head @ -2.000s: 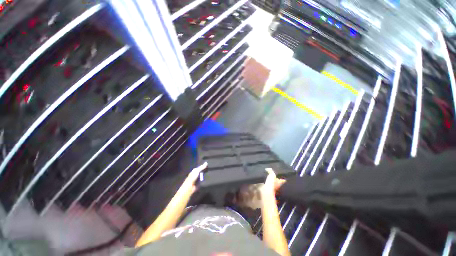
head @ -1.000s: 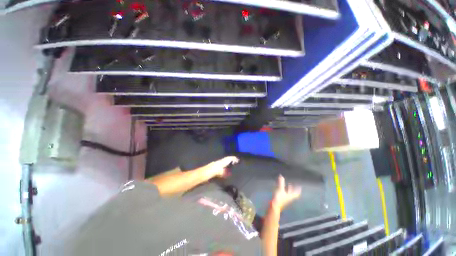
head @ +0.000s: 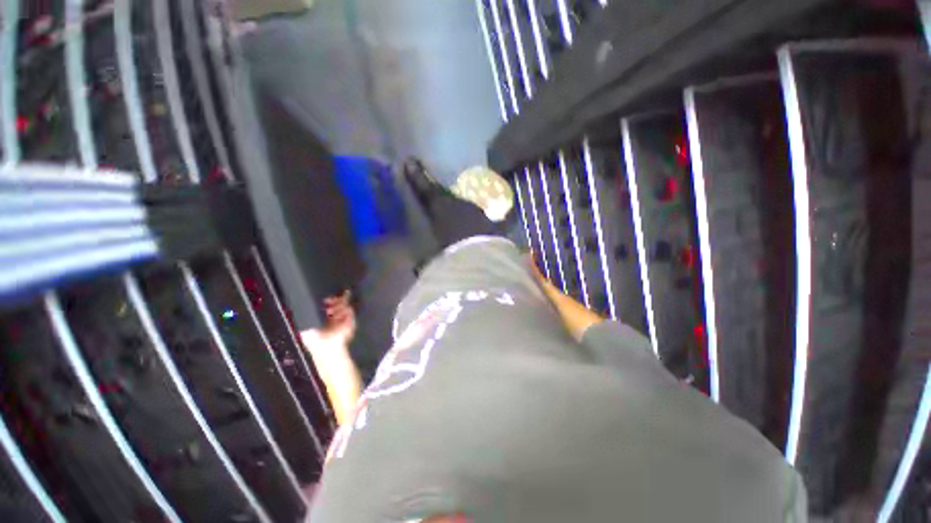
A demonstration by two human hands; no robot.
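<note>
A large flat dark tray [head: 301, 189], seen steeply from the side and blurred, stands left of centre. My left hand [head: 335, 319] is at its lower end, fingers partly curled; whether it grips the tray cannot be told. My right forearm [head: 567, 310] shows at the right side of my grey shirt, but the right hand is hidden behind my body and the rack. No unit can be made out on the tray.
Tiered black racks with bright edges stand close on the left [head: 168, 358] and right [head: 704, 245]. A blue stool [head: 368, 199] is beside the tray. A pale speckled rounded thing [head: 483, 192] is near my dark-clothed leg.
The view has swung round and down along my body. My right hand has gone out of sight. The tray now appears left of my body, and my left hand is at its lower end.
</note>
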